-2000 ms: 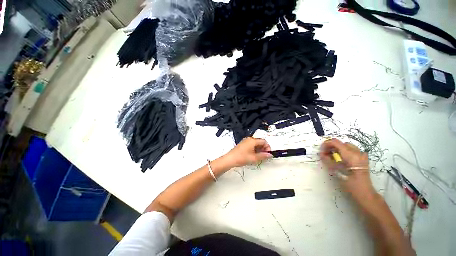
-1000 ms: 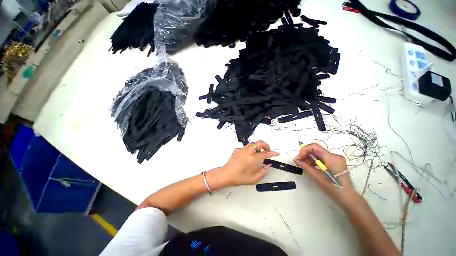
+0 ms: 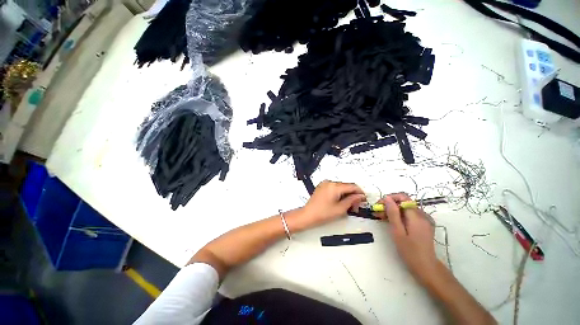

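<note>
My left hand [image 3: 332, 202] is on a black fabric tab [image 3: 365, 213] on the table, its fingers at the tab's left end. My right hand [image 3: 405, 219] holds a slim yellow pen-like tool [image 3: 389, 206] with a silver metal end, lying across the tab from the right. The fingers partly hide the tab. Another tab [image 3: 346, 239] with a small pale mark lies flat just below the hands. A large pile of tabs [image 3: 350, 89] lies beyond the hands.
Bagged tabs [image 3: 187, 152] in clear plastic lie left of the pile. Tangled thread ends [image 3: 467, 181], snips [image 3: 520, 235], a cord [image 3: 520, 285] and a power strip [image 3: 537, 76] are at right. Blue bins [image 3: 82, 235] stand below the table's left edge.
The yellow tool, earlier pointing up away from the tab in my right hand, now lies across the tab beside my left fingertips. My hands have moved closer together.
</note>
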